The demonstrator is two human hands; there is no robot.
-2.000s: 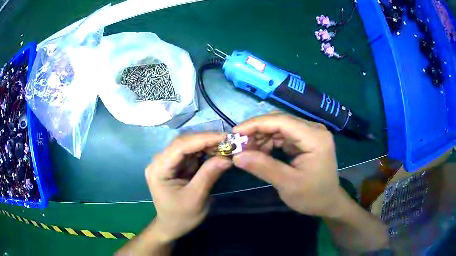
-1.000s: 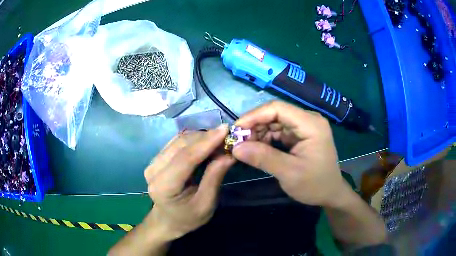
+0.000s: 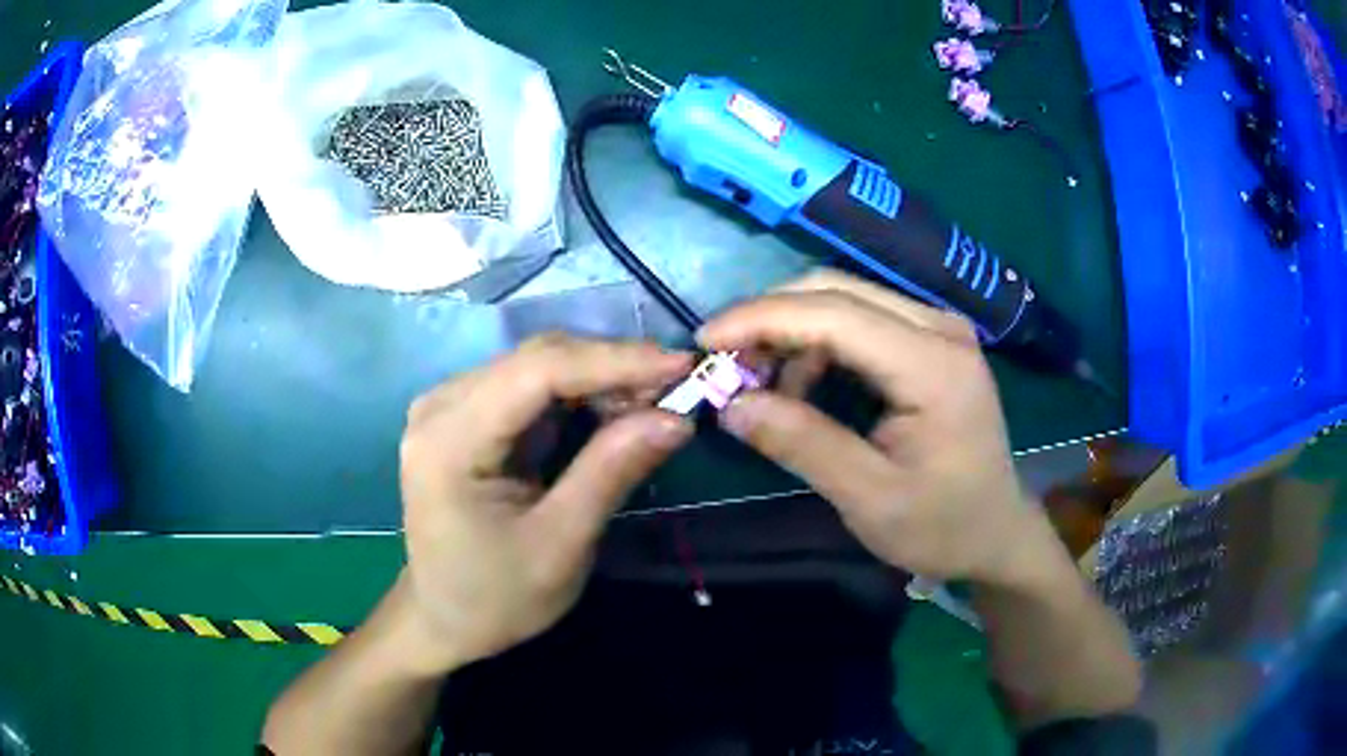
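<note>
My left hand (image 3: 517,488) and my right hand (image 3: 886,428) are bare and meet at the lower middle. Their fingertips hold a small unit between them: a pink plastic bracket (image 3: 730,381) at my right fingertips and a tiny silver-looking motor (image 3: 687,394) at my left fingertips. The two parts touch; how they join is too small to tell. A thin dark red lead wire (image 3: 689,558) with a white end hangs below the hands.
A blue electric screwdriver (image 3: 827,185) with black cord lies beyond my hands. A white screw bag (image 3: 421,263) and a clear plastic bag (image 3: 141,207) are at left. Blue trays stand at left (image 3: 74,399) and right (image 3: 1182,296). Pink units (image 3: 968,59) lie at the back. A cardboard box (image 3: 1167,495) is lower right.
The unit has been turned: the gold side seen before no longer shows, and a pale, silvery side faces up. A wire now hangs below the hands. The bench items sit higher in the view.
</note>
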